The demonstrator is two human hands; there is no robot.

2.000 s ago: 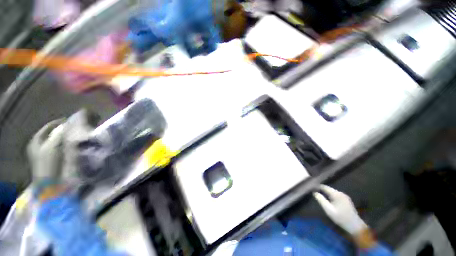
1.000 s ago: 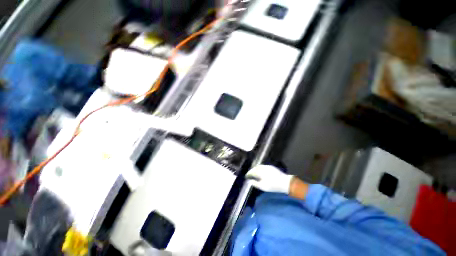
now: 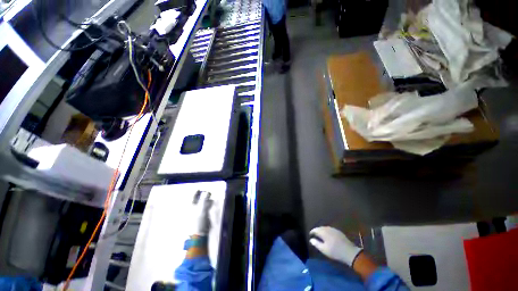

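Observation:
Two white inverter units lie one behind the other on the roller conveyor (image 3: 230,52). The nearer unit (image 3: 164,227) is cut off by the lower edge. The farther unit (image 3: 207,116) shows its dark rounded window. My left hand (image 3: 202,215), in a light glove, is over the nearer unit's face, blurred; whether it touches is unclear, and no object shows in it. My right hand (image 3: 335,243), in a white glove, is beside my body right of the conveyor, fingers slightly curled, with nothing visible in it.
An orange cable (image 3: 108,199) runs along the bench left of the conveyor, near a black bag (image 3: 108,85). A cardboard-topped pallet (image 3: 355,77) with crumpled white sheets (image 3: 412,122) stands right. Another unit (image 3: 397,244) with a red sheet (image 3: 493,260) is lower right. A person (image 3: 276,28) stands ahead.
The view has turned to look along the conveyor. My left hand has moved up over the nearer unit's face. My right hand has left the conveyor rail and is now beside my body.

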